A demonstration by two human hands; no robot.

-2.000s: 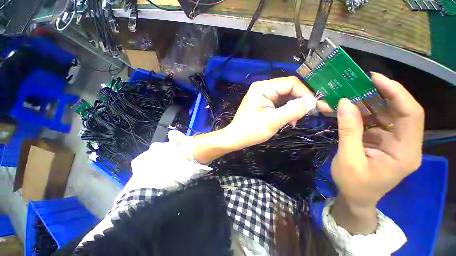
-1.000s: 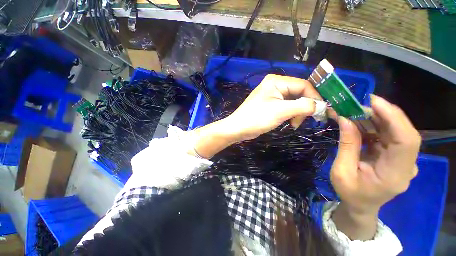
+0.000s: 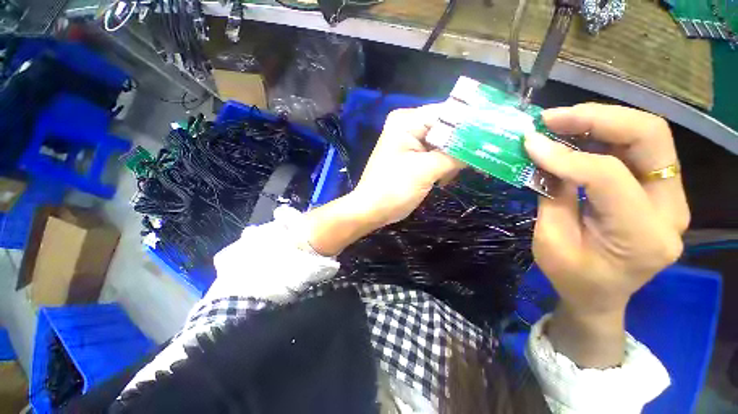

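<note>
A green PCB panel point(image 3: 494, 147) with silvery connectors along its edges is tilted above the blue bin. My right hand point(image 3: 611, 190), with a ring, holds its right end between thumb and fingers. My left hand point(image 3: 405, 162) is at its left end, closed around the edge; its fingertips are partly hidden by the board. The soldering iron point(image 3: 549, 52) points down over the bench edge, its tip overlapping the board's upper edge; I cannot tell if they touch. A thinner tube point(image 3: 515, 40) stands beside it. No cable shows clearly in my left hand.
Loose black cables point(image 3: 437, 251) fill the bin below my hands. A bin at left holds black cables point(image 3: 210, 174) with some green boards. The bench edge point(image 3: 631, 87) runs across the top, with a silvery clump point(image 3: 600, 12) and green boards point(image 3: 706, 18). A cardboard box point(image 3: 71, 257) stands on the floor.
The board has turned flatter and moved left, under the iron tip. My left hand has shifted left to the board's end, and my right fingers have moved over its upper right side.
</note>
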